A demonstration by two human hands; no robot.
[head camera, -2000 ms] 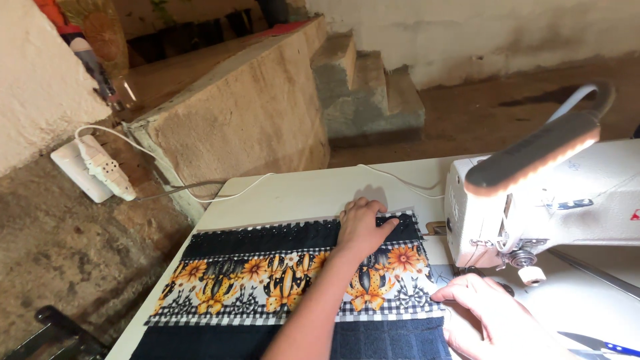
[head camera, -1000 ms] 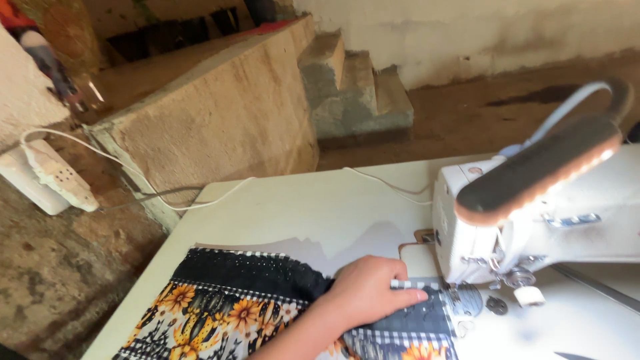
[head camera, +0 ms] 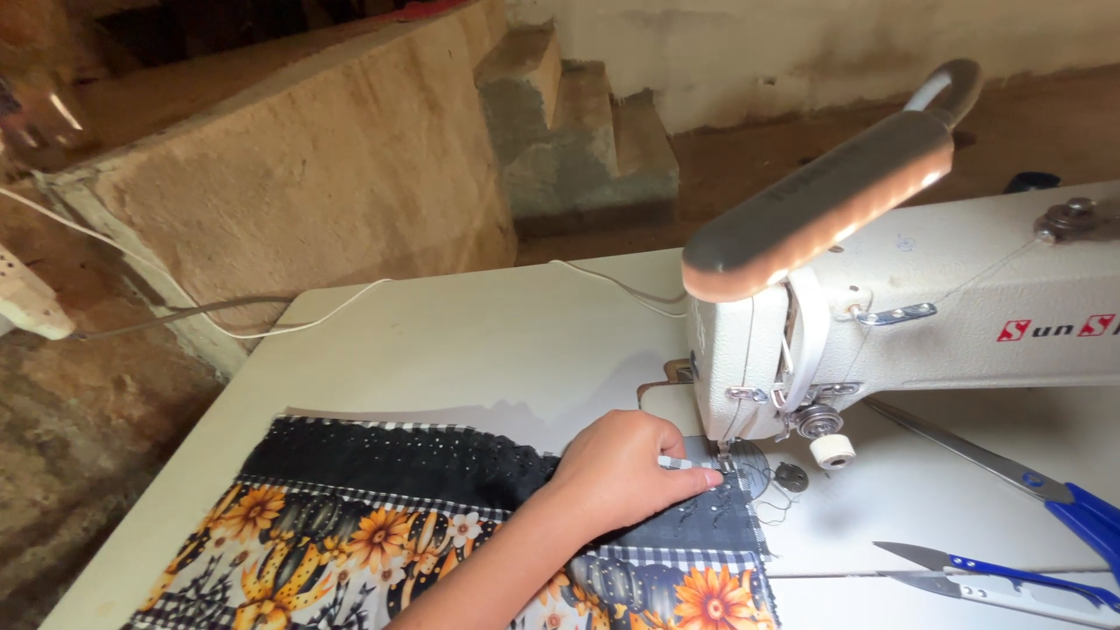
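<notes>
My left hand (head camera: 626,472) pinches the top gingham edge of a pieced fabric panel (head camera: 378,539) between thumb and bent fingers. The thumb tip lies just left of the presser foot (head camera: 724,452) of a white sewing machine (head camera: 744,367). The panel has a black dotted band (head camera: 394,455), narrow black-and-white checked strips and a print of orange flowers and pumpkins. Its right end reaches the needle area, and my forearm covers part of its middle. Whether the foot presses on the fabric cannot be told. My right hand is out of view.
A lit lamp (head camera: 822,201) hangs over the machine head. Blue-handled scissors (head camera: 1006,472) and thread snips (head camera: 989,573) lie right of the needle. A round metal part (head camera: 791,477) with loose thread is beside the foot. White cord (head camera: 289,331) crosses the far left table corner.
The fabric and my left hand have moved right, up to the presser foot. My right hand, at the panel's right edge two seconds ago, has left the view.
</notes>
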